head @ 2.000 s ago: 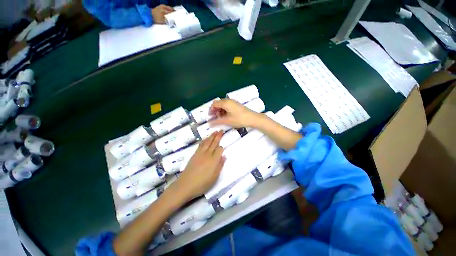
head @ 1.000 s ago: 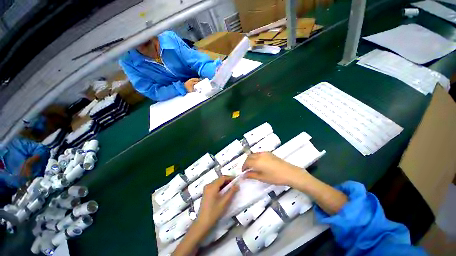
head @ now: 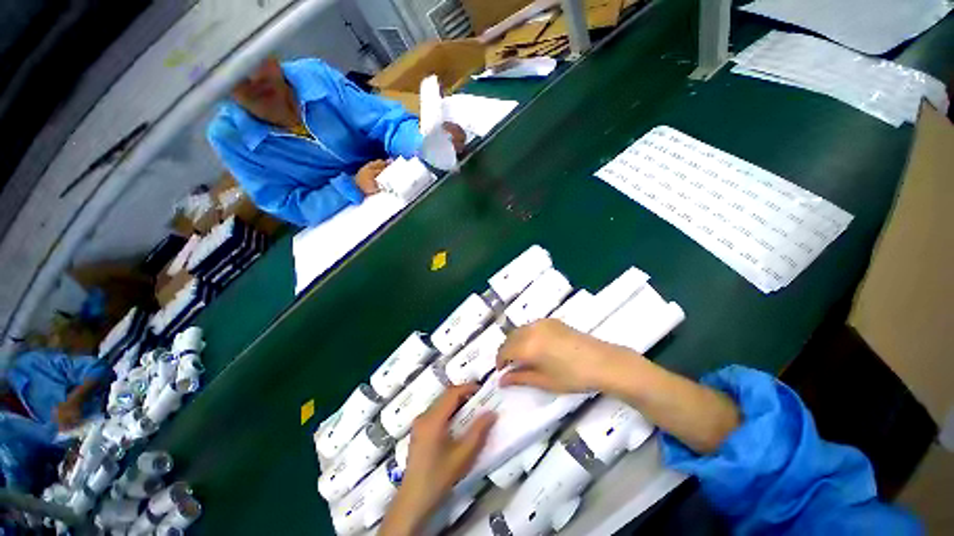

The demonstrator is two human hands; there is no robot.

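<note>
White cylindrical housings (head: 401,362) lie in tight slanted rows on a cardboard pad (head: 640,492). White label strips or backing paper (head: 635,314) lie across the middle rows, under both hands. My right hand (head: 552,358) is at the upper edge of the paper, fingertips bent down and pinched on it. My left hand (head: 445,445) rests just left of it, with thumb and index finger apart at the paper's edge. Whether the left fingers hold a label cannot be seen.
A printed label sheet (head: 732,207) lies on the green bench at right, with more sheets (head: 837,79) behind a metal post (head: 712,37). Loose housings (head: 146,403) lie at left. A person in blue (head: 303,141) works across the bench. An open carton (head: 908,272) stands at right.
The view has swung up and across, showing the person opposite. My hands have come closer together over the paper; over the last second they have moved little. The person opposite has lowered a white sheet.
</note>
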